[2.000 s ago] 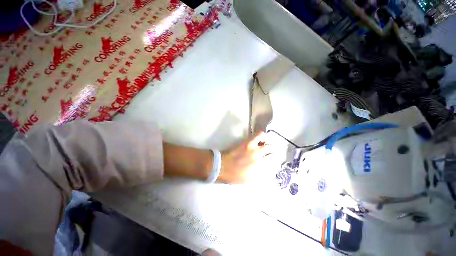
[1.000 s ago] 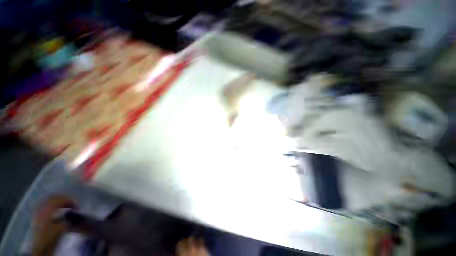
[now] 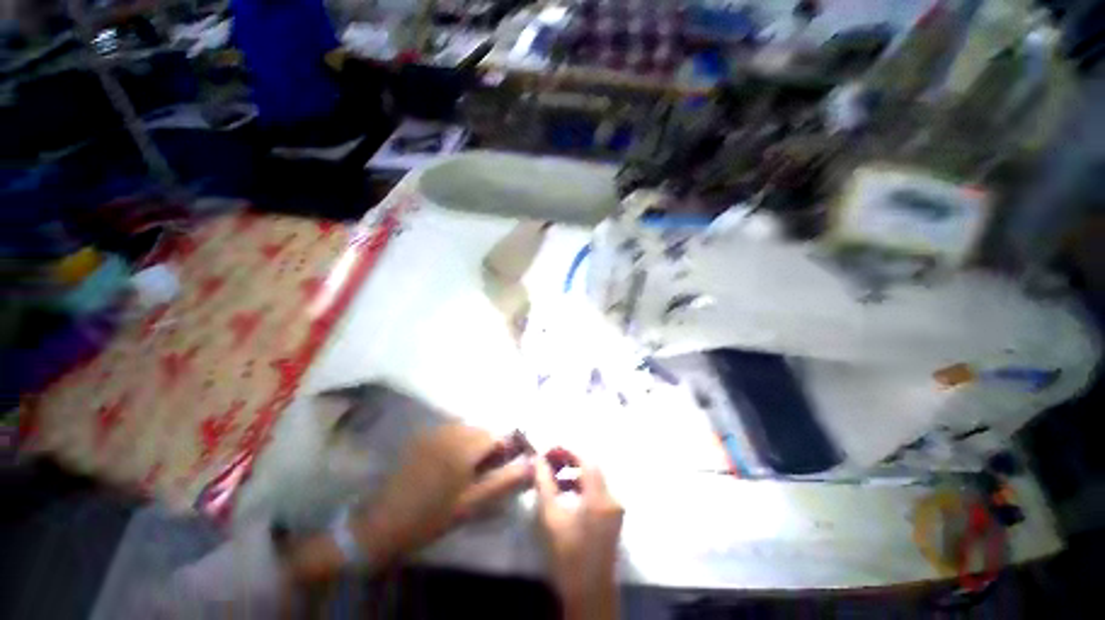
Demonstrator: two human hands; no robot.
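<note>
A grey-brown fabric piece (image 3: 385,426) lies at the table's front edge, blurred. My left hand (image 3: 434,491) is on it, its fingers closed over the fabric and pointing right. My right hand (image 3: 584,515) comes up from the bottom edge, its fingers bent and its fingertips close to those of my left hand. Small dark-red spots show at the fingertips; blur hides what they are. Glare hides what my right fingers hold. Another beige-brown piece (image 3: 511,260) lies behind, left of the white sewing machine (image 3: 776,291). The needle area is washed out.
A black flat rectangle (image 3: 778,412) lies beneath the machine arm. A yellow-red looped item (image 3: 975,539) is at the table's right front. A red-lettered tan sheet (image 3: 182,351) covers the left. Dark fabric is heaped behind the machine. A blue-clad person (image 3: 285,61) is at the back.
The view has swung up and right. Both hands have come from below the table edge to meet at its front, with a grey-brown piece under my left hand.
</note>
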